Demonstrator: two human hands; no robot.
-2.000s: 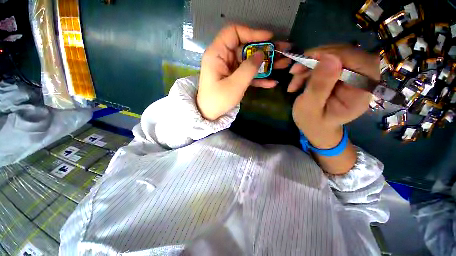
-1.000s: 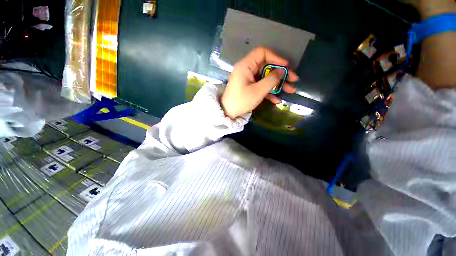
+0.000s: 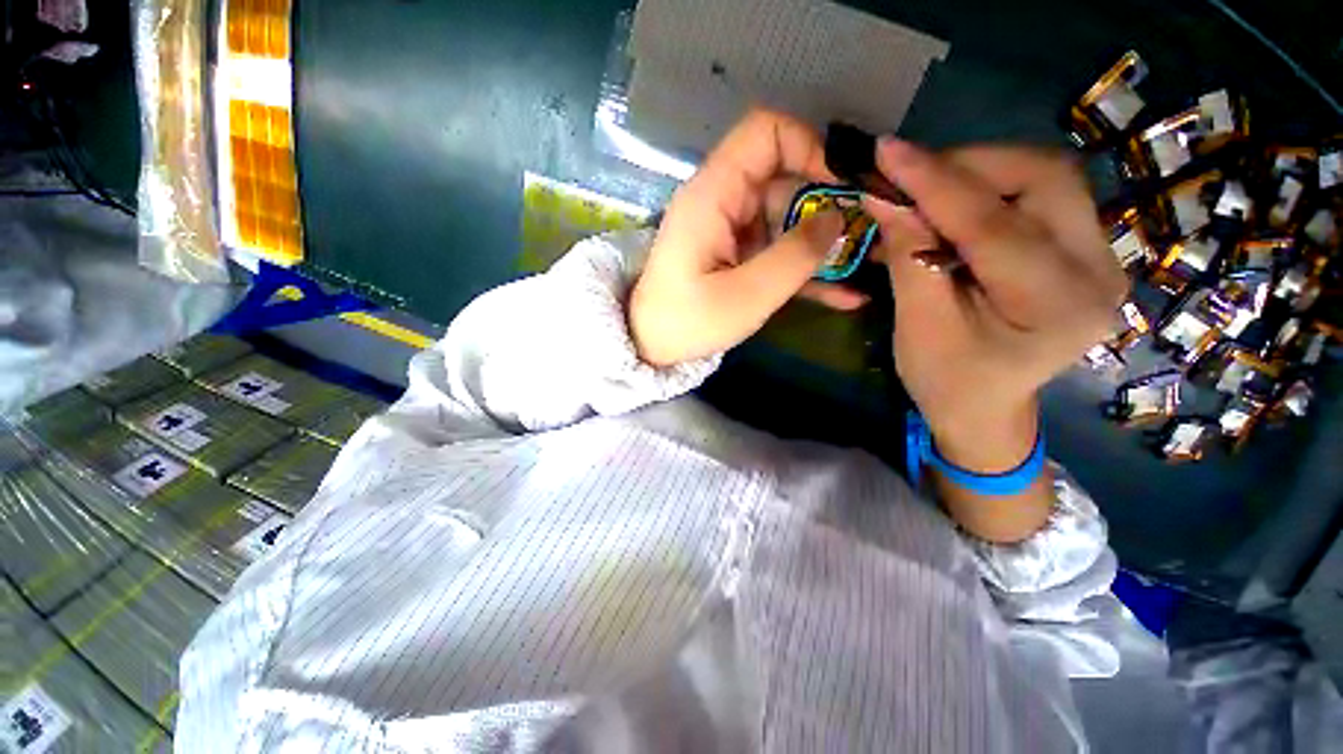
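Note:
A small rounded-square module (image 3: 846,264) with a teal-blue rim and gold inside is held in my left hand (image 3: 725,265), the thumb over its inner face. My right hand (image 3: 1002,265), with a blue wrist strap, is beside the module. It pinches a small black piece (image 3: 850,152) between thumb and forefinger at the module's upper edge. A reddish-brown shiny part shows under the right fingers; I cannot tell what it is. Tweezers cannot be made out.
A pile of small flex assemblies (image 3: 1181,333) lies at the right. A grey plate (image 3: 766,67) lies beyond my hands. A yellow-green film (image 3: 575,224) is left of my left hand. An orange strip (image 3: 262,133) and clear film (image 3: 174,148) lie at the far left. Wrapped boxes (image 3: 103,501) are at lower left.
My right hand, out of frame at the right a second ago, is back at the module with a black piece in its fingers. My left hand still holds the module.

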